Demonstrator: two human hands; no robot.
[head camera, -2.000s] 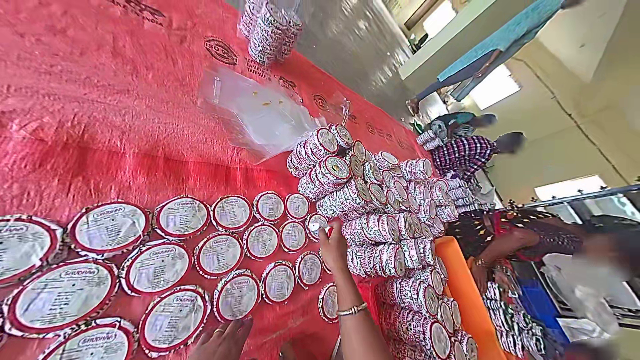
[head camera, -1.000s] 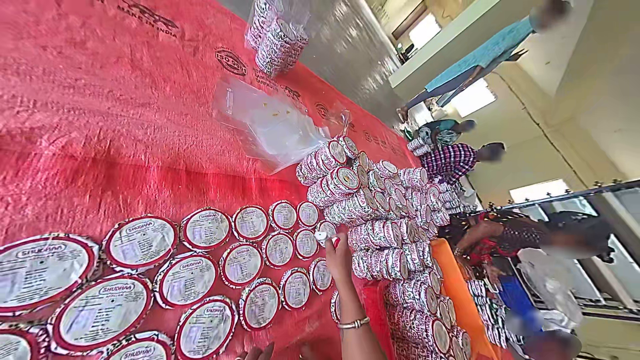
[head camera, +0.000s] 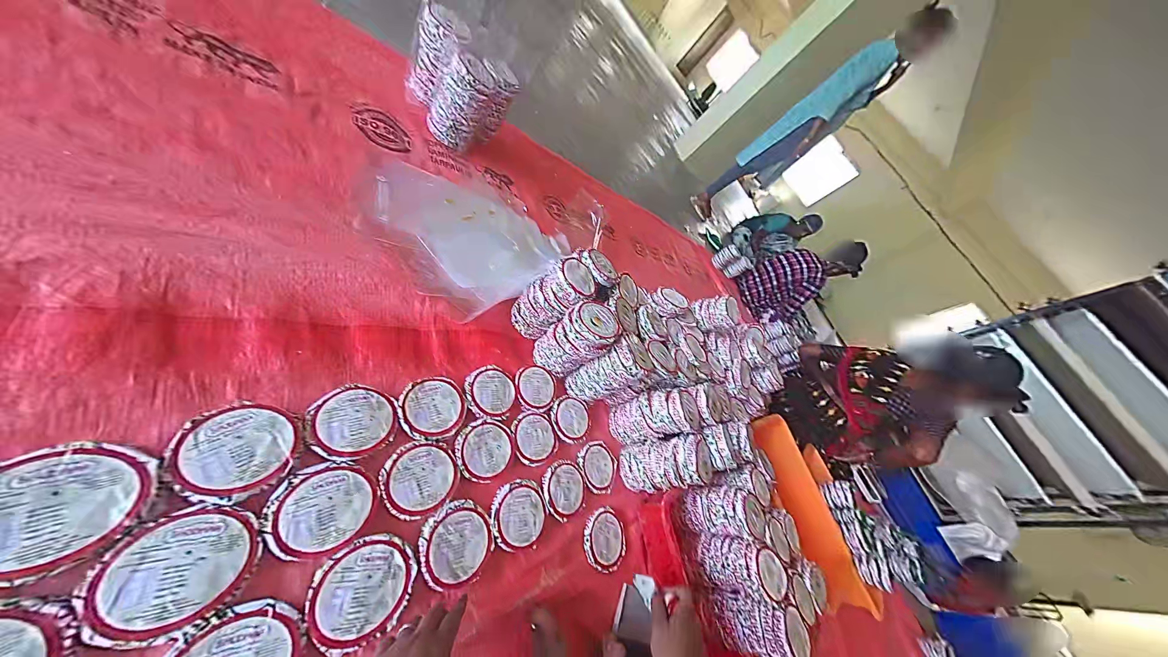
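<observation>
Round packets with pale labelled faces and red rims lie in rows (head camera: 418, 479) on a red tarpaulin (head camera: 228, 338). At the bottom edge, my left hand (head camera: 427, 631) is partly in view, with its fingers extended beside the nearest rows and nothing visible in them. My right hand (head camera: 673, 628) is low, right of the rows, with its fingers closed on a small grey-white piece (head camera: 634, 610), whose kind is unclear. The lone packet (head camera: 604, 538) lies just beyond that hand. Both palms are cut off by the frame.
Rolls of similar packets (head camera: 662, 411) are piled to the right, beside an orange sheet (head camera: 803, 520). Clear plastic bags (head camera: 465, 233) lie beyond the rows. Wrapped stacks (head camera: 465, 96) stand near the tarpaulin's far edge. Several people sit at the right; another person (head camera: 821, 100) stands farther back.
My right hand has moved from the far end of the packet rows down to the bottom edge. The white item near its fingertips one second ago is no longer at that spot.
</observation>
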